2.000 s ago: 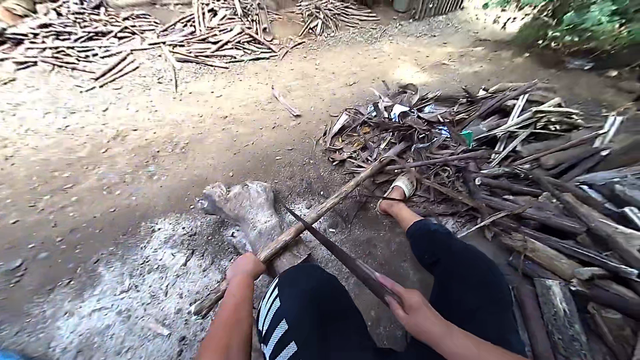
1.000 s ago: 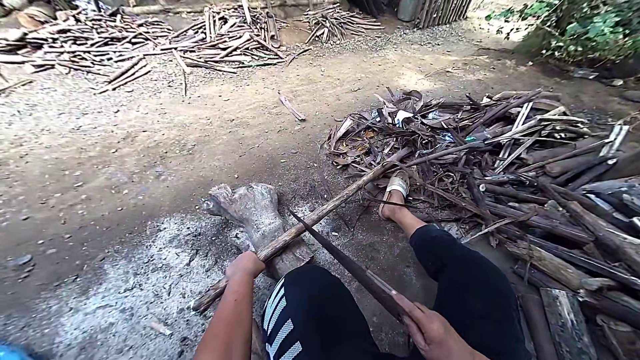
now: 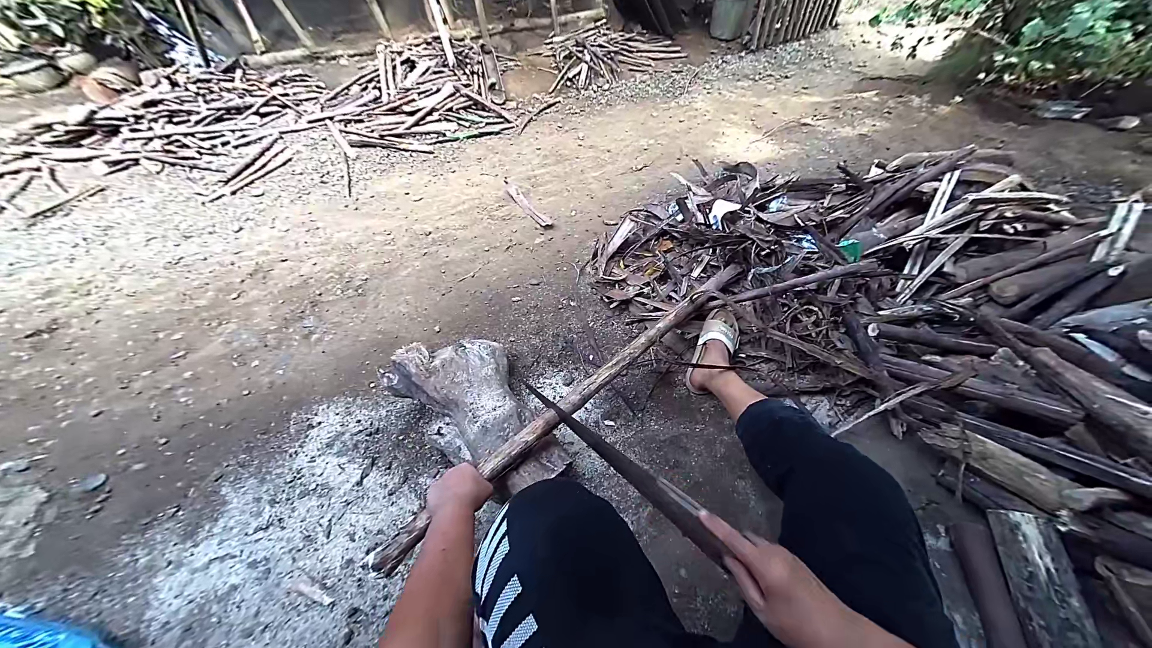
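Observation:
My left hand [image 3: 459,490] is closed around a long wooden pole [image 3: 612,367] near its lower end. The pole slants up to the right across a pale wooden block [image 3: 472,387] on the ground, its far end at the edge of a brush heap. In my right hand [image 3: 774,576] is a long, tapering dark blade [image 3: 630,468]; whether it is a machete or a saw I cannot tell, and its handle is hidden by the hand. The blade points up to the left and crosses the pole in view, just beyond the block; contact is unclear.
A heap of twigs, leaves and scraps [image 3: 765,234] lies beyond my sandalled foot [image 3: 717,337]. Thick firewood [image 3: 1026,405] is stacked at the right. Cut sticks [image 3: 405,99] lie in piles across the dirt yard. Blue plastic [image 3: 45,630] shows at bottom left.
My right hand, gripping the blade, has shifted down and to the right from its earliest position. The left hand and the pole have stayed about where they were.

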